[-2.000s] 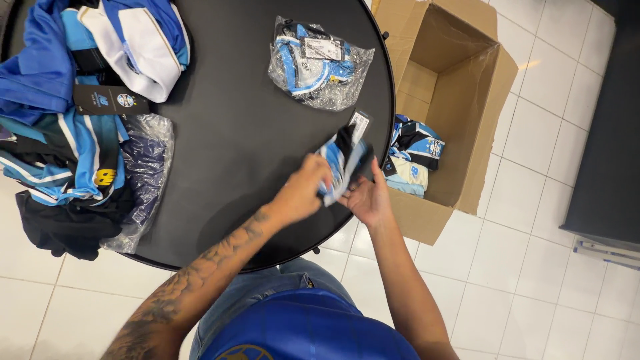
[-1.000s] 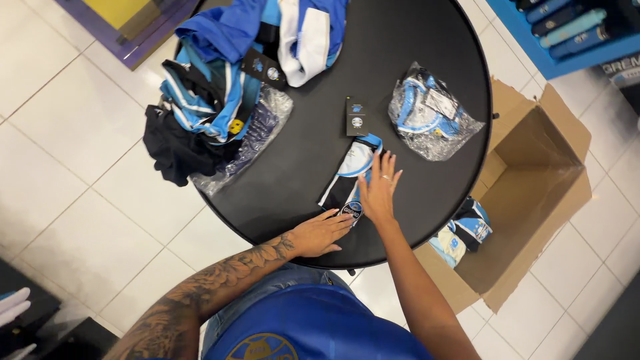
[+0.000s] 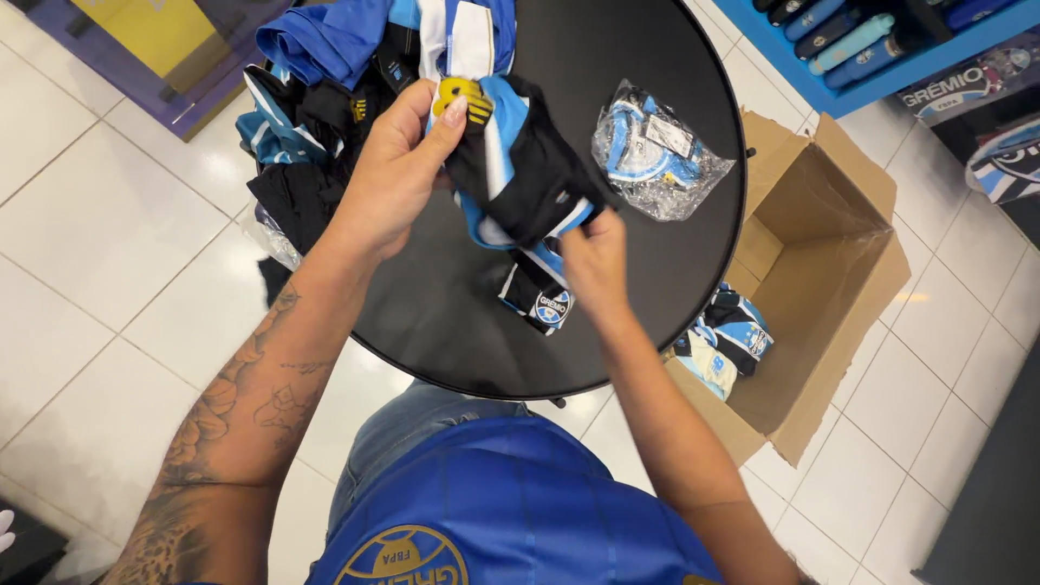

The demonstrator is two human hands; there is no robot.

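My left hand [image 3: 398, 171] pinches a black, blue and white garment [image 3: 520, 171] near its yellow patch, above the round black table [image 3: 422, 333]. At the garment's lower right edge, my right hand [image 3: 595, 256] is closed on the fabric, its fingertips partly hidden. Under the held garment lies a folded striped garment with a round crest [image 3: 552, 307], its upper part covered. A blue and white garment in a clear plastic bag [image 3: 662, 150] rests to the right. Heaped at the table's left are blue garments [image 3: 325, 41] and black garments [image 3: 292, 199].
An open cardboard box [image 3: 829, 284] stands on the tiled floor to the right, with several folded garments [image 3: 735, 333] inside. At the upper right is a blue shelf [image 3: 853, 89] holding several bottles. A purple and yellow display stand [image 3: 162, 57] occupies the upper left.
Both hands have risen from the folded garment with the crest and now hold another garment above it. The yellow-patched part seen on the left pile before is now between my hands.
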